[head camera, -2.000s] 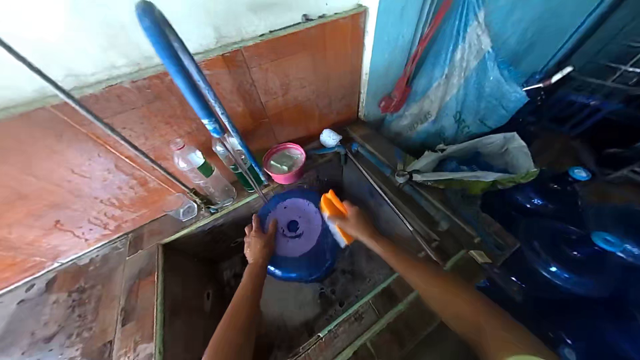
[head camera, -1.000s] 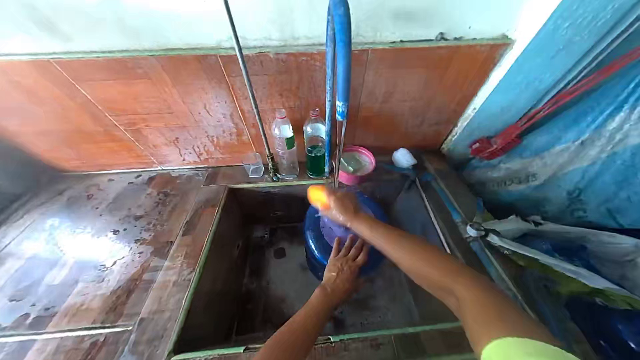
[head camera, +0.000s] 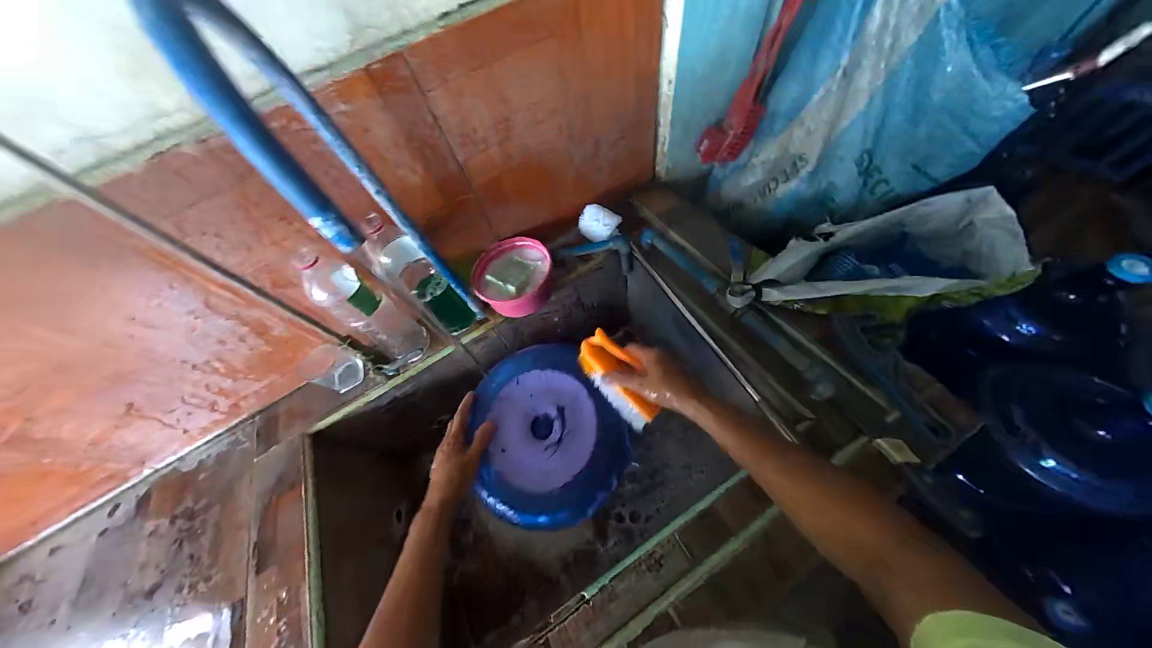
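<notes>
A round blue plastic container (head camera: 553, 504) with a lilac top and a dark hole at its middle stands in the tiled sink (head camera: 315, 531). My left hand (head camera: 457, 454) rests against its left side, thumb and fingers spread along the rim. In my right hand (head camera: 661, 378) is an orange-handled scrub brush (head camera: 612, 360), its white bristles turned down at the container's right edge; whether they touch it cannot be told. Behind the container, a pink tub (head camera: 513, 277) sits on the sink's back ledge.
Plastic bottles (head camera: 360, 301), one with green liquid, and a clear cup (head camera: 337, 367) stand at the back ledge. A blue pipe (head camera: 243, 117) arches above. Right of the sink are pipes, an open sack (head camera: 900, 270) and large blue water jugs (head camera: 1044, 441).
The view has swung right since one second ago. My left hand has gone from the container's near part to its left side; my right hand with the brush has moved to its right edge.
</notes>
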